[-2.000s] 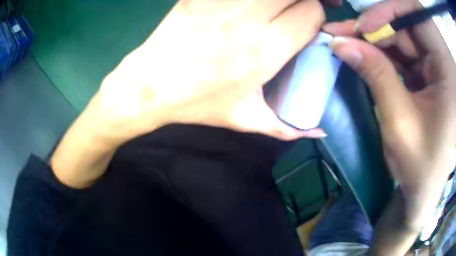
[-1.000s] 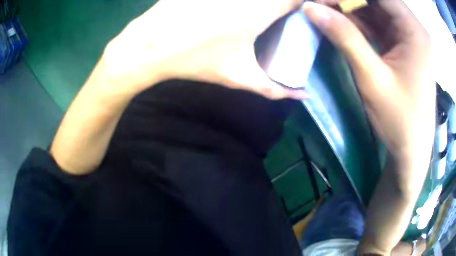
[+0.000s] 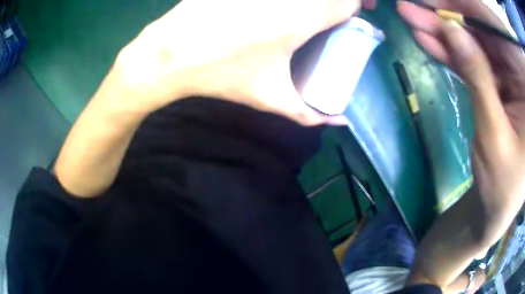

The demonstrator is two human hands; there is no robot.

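Observation:
My left hand (image 3: pixel 230 51), overexposed, holds a pale blue-grey housing (image 3: pixel 339 66) between thumb and fingers; its top end shows a lighter rim. Its far fingertips are cut off by the top edge. My right hand (image 3: pixel 489 97) is to the right of the housing, apart from it, and holds a slim black tool (image 3: pixel 486 27) with a yellow band near the fingertips. The tool's tip end is hard to make out at the top edge.
A green-topped bench (image 3: pixel 384 146) runs below my hands. A similar black stick with a yellow band (image 3: pixel 413 100) lies on it, near yellow-green tape (image 3: pixel 455 195). Blue crates (image 3: pixel 10 43) stand far left. Another person's hand (image 3: pixel 469 279) and blue clothing (image 3: pixel 383 250) show lower right.
My right hand has moved right, away from the housing, with the tool still in it. The housing's top end and the stick on the bench now show. My left hand is higher than two seconds ago.

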